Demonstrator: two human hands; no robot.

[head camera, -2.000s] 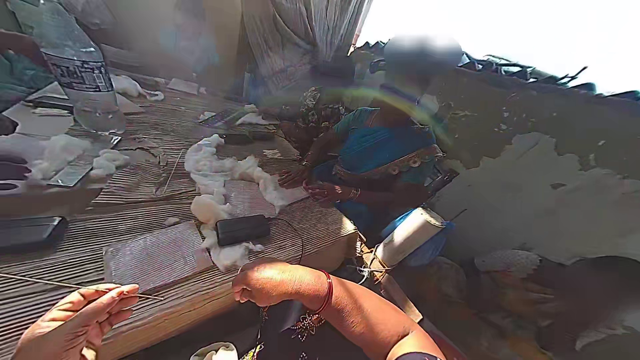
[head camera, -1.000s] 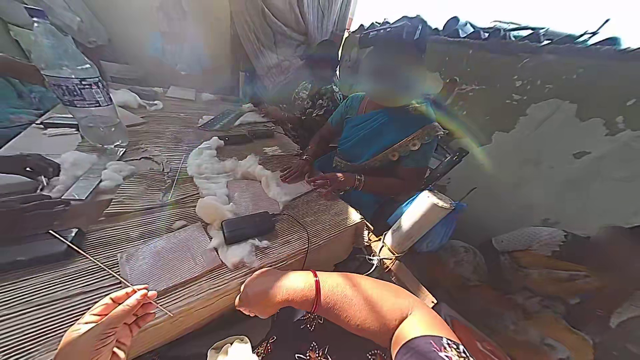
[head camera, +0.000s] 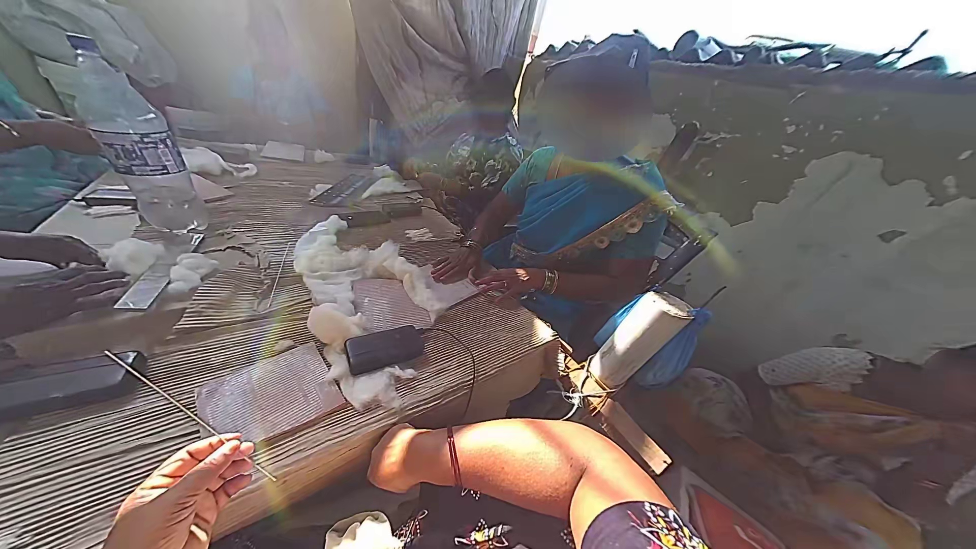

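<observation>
My left hand, at the lower left, pinches a thin stick between thumb and fingertips; the stick slants up and left over the table. My right hand is bent down at the table's front edge, its fingers hidden, with a red cord at the wrist. A flat translucent sheet or board lies on the ridged table just beyond my left hand. Past it sit a black box-shaped device with a cord and a long roll of white cotton fibre. Some white material lies near my lap.
Across the corner, a person in blue has both hands on a pale sheet. Another person's hands rest at the left. A plastic bottle stands behind them. A pale cylinder is tied to a wooden bar right of the table.
The stick in my left hand now slants more steeply than in the oldest frame. The other person's hands at the left have come further into view. My right hand stays by the table edge.
</observation>
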